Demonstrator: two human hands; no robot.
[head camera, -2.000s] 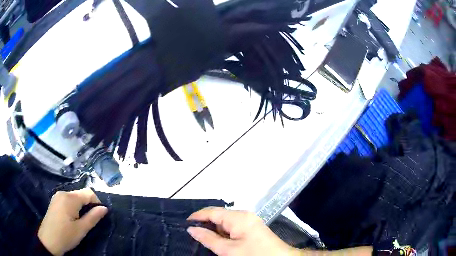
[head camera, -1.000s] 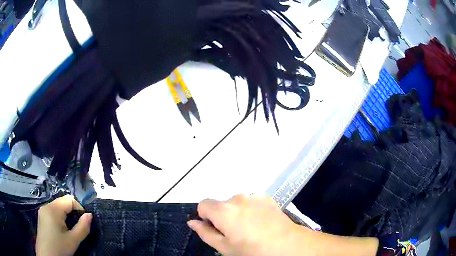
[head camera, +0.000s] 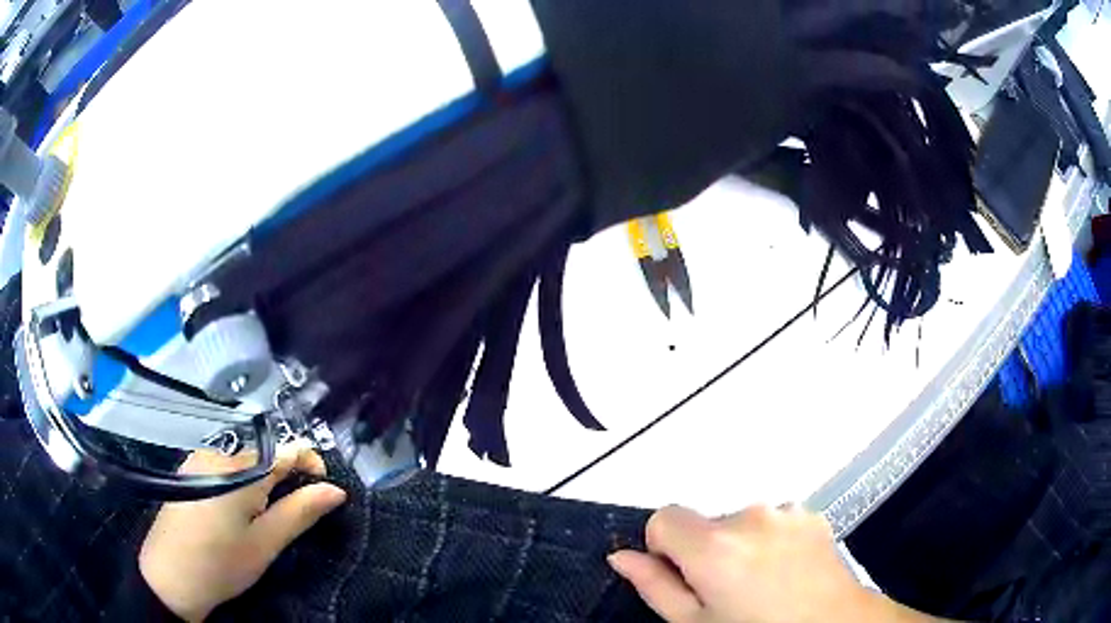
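The dark checked cloth (head camera: 475, 554) lies along the front of the white machine bed, its upper edge running between my hands. My left hand (head camera: 250, 523) grips the cloth beside the needle area, partly behind the curved metal guard. My right hand (head camera: 743, 560) pinches the cloth edge at its right end. The grey-blue cylinder (head camera: 384, 456) is just right of my left fingers. The needle and presser foot cannot be made out. The white sewing machine head (head camera: 305, 110) with its blue stripe stands above my left hand.
A bundle of black strips (head camera: 414, 268) hangs around the machine arm. Yellow thread snips (head camera: 662, 262) lie on the table behind the cloth. A dark flat rectangle (head camera: 1021, 164) lies at the right. A measuring tape (head camera: 938, 414) runs along the table edge. A blue crate (head camera: 1050, 329) is beyond it.
The view has shifted left, so the machine head shows more fully and things sit further right. Both hands still hold the cloth; my left hand is now closer to the needle area.
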